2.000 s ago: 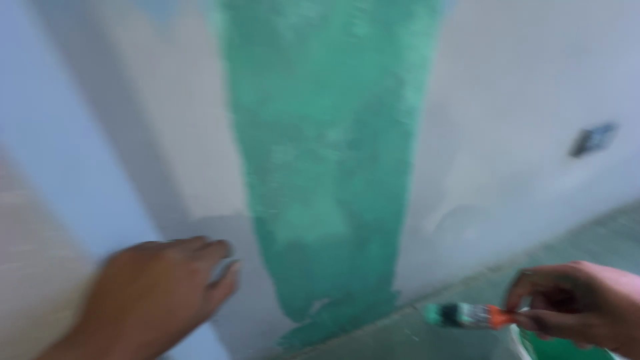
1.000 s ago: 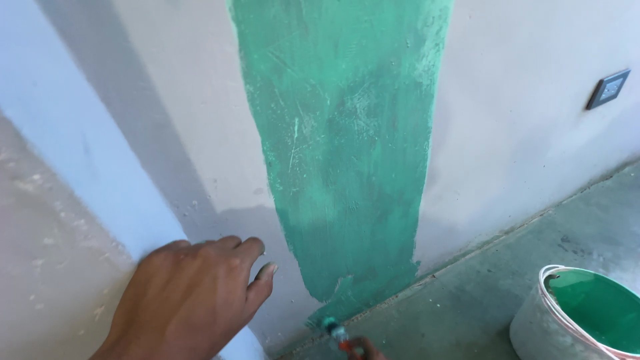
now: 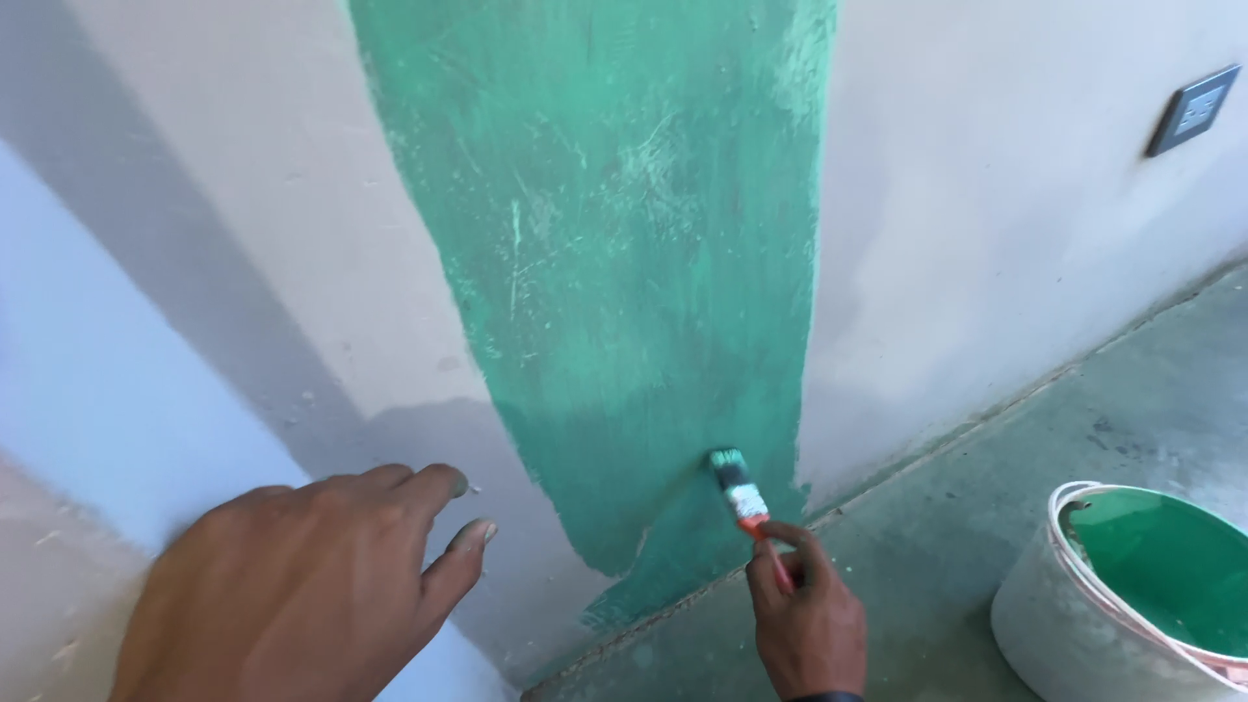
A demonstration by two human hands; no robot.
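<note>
My right hand grips the orange handle of a small paintbrush, its bristles wet with green paint. The bristle tip meets the lower part of a wide green painted band that runs down the pale wall. My left hand is spread at the lower left, in front of the pale wall, with nothing in it. Whether its palm rests on the wall cannot be told. To the right of my right hand stands a white bucket of green paint.
A dark-framed wall socket is at the upper right. The grey-green floor meets the wall along a rough, slanting edge. A light blue strip of wall lies behind my left hand.
The brush, near the bucket two seconds ago and at the foot of the green band one second ago, is now higher on the band. My left hand remains at the lower left.
</note>
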